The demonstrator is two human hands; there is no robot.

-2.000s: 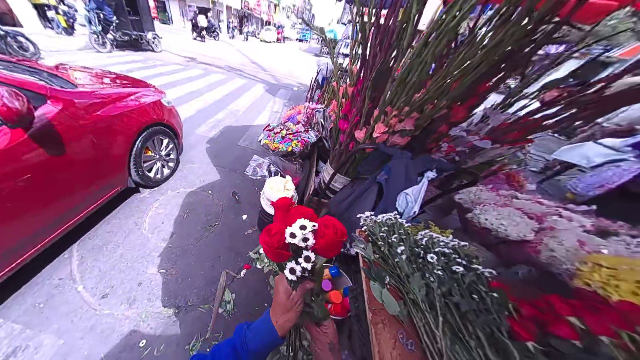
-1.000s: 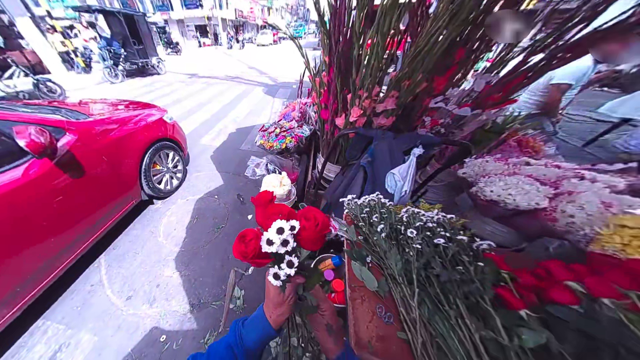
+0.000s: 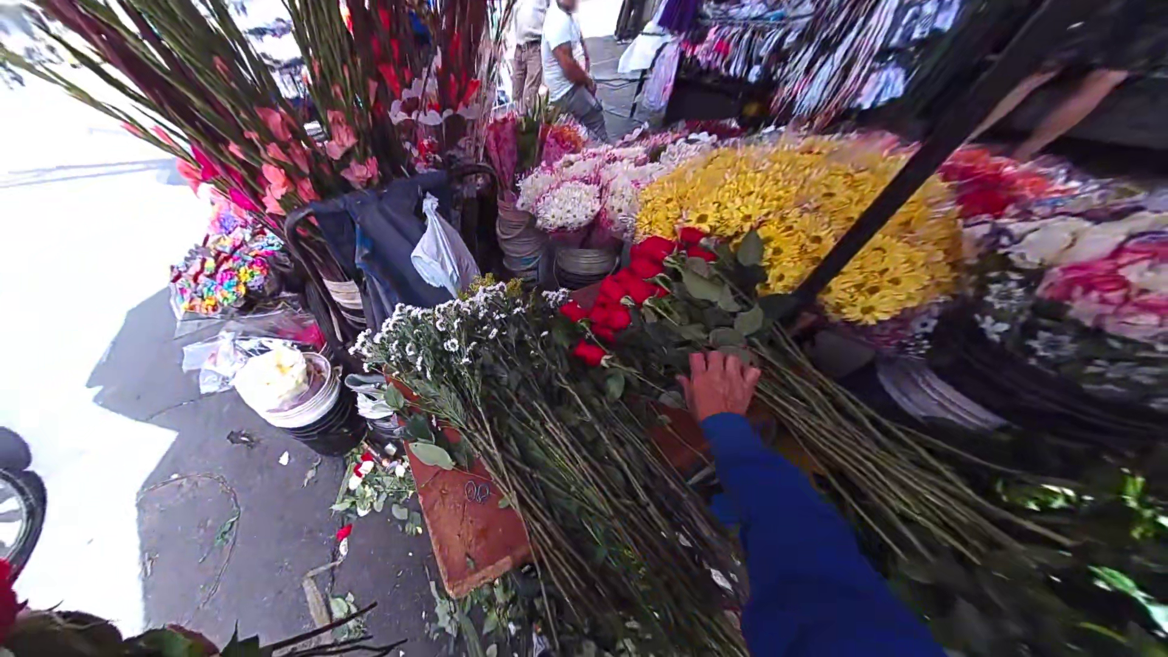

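My right hand, in a blue sleeve, reaches to the leaves and stems of a bundle of red roses. Its fingers are spread, with no flower seen in them; the fingertips touch or lie close to the leaves. Left of it lies a bundle of small white daisy-like flowers, its long green stems trailing over a reddish-brown board. At the lower left corner, a few red petals and dark leaves of a bunch show. My left hand is out of view.
Yellow flowers mass behind the roses, crossed by a dark slanting pole. A dark cloth bag and a white bucket stand at left. Tall stems with pink blossoms rise behind. A person is farther back.
The view has swung to the right. My right hand has left the bouquet of red roses and white flowers and now reaches over the bundles. My left hand has gone out of view.
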